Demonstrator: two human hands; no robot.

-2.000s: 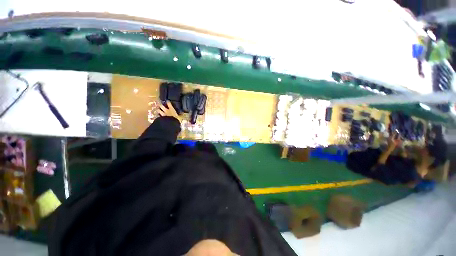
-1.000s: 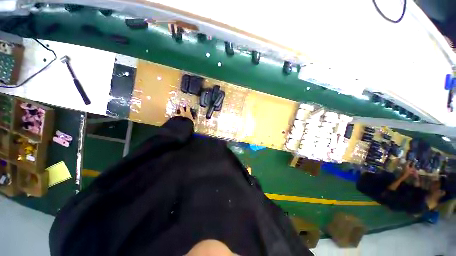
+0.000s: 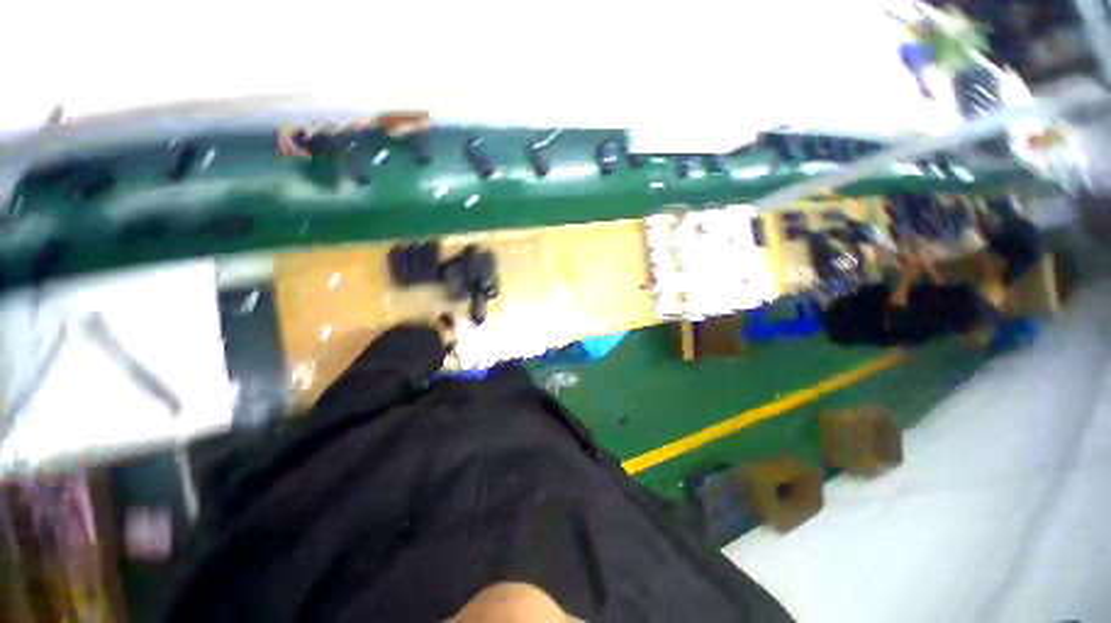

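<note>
Black device housings (image 3: pixel 469 275) stand close together on the tan bench top (image 3: pixel 335 292), in front of my body. My left hand (image 3: pixel 447 326) shows only as a small blurred patch at the end of the black sleeve, just below the housings. Small dark bits are at the fingers; whether they are held cannot be told. My right hand is not in view. A hammer (image 3: pixel 137 363), blurred, lies on the white bench part at the left.
A green conveyor (image 3: pixel 426 207) with black housings runs behind the bench. Rows of white parts (image 3: pixel 709 265) lie to the right. Another person (image 3: pixel 871 314) works further right. Cartons (image 3: pixel 783 492) stand on the floor. Blurred parts bins are at lower left.
The view has swung and blurred. My left hand was spread beside the housings, then moved down to the bench's near edge, and is now mostly hidden at the sleeve. The housings stay put.
</note>
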